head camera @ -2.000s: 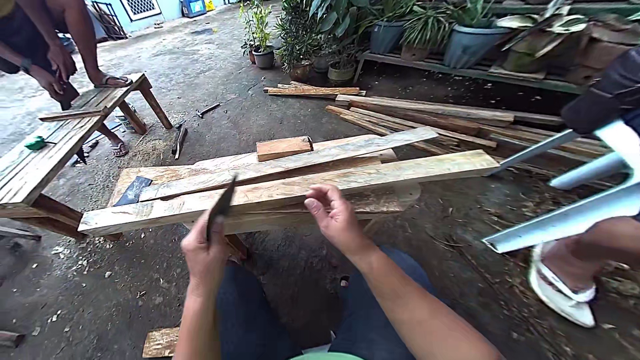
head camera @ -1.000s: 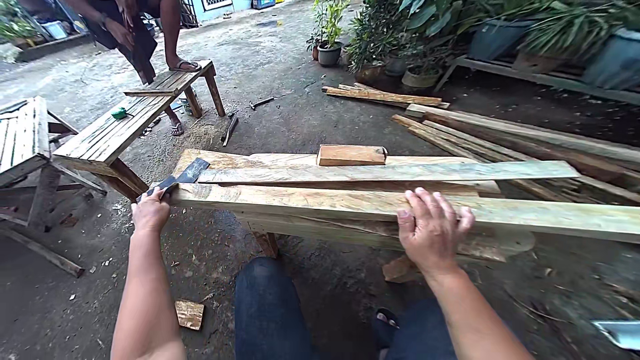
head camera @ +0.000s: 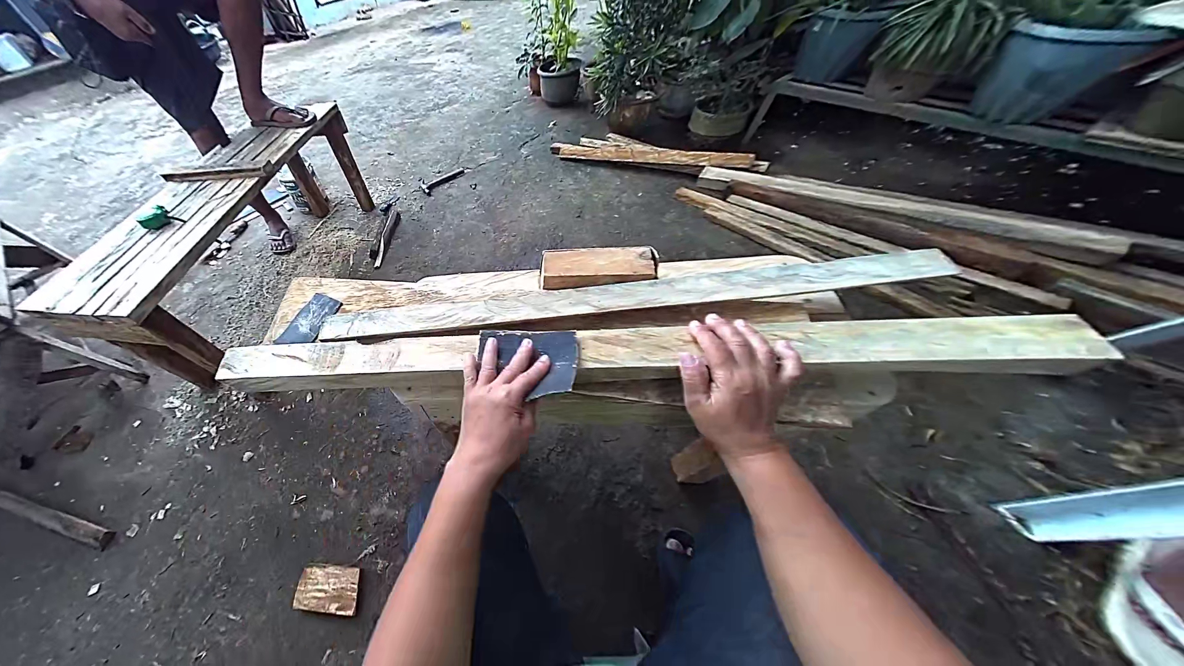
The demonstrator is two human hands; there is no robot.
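A long squared wooden plank (head camera: 888, 344) lies crosswise before me on a low wooden bench. My left hand (head camera: 502, 393) presses a dark sheet of sandpaper (head camera: 555, 355) flat on the plank's upper face, its fingers spread over the sheet. To the right, my right hand (head camera: 737, 381) rests over the plank with its fingers curled on the far edge. Behind it lie a thinner board (head camera: 638, 292) and a short wooden block (head camera: 598, 267). Another dark sheet (head camera: 309, 318) sits at the bench's left end.
At upper left, a person's sandalled foot (head camera: 282, 115) rests on a slatted wooden bench (head camera: 176, 240). A hammer (head camera: 442, 180) lies on the ground. Stacked lumber (head camera: 916, 217) and potted plants stand at upper right. A wood offcut (head camera: 326, 590) lies at lower left.
My left hand has moved right along the plank with the dark sheet, from near its left end a second ago. Two seconds ago both hands were raised, the left holding the sheet.
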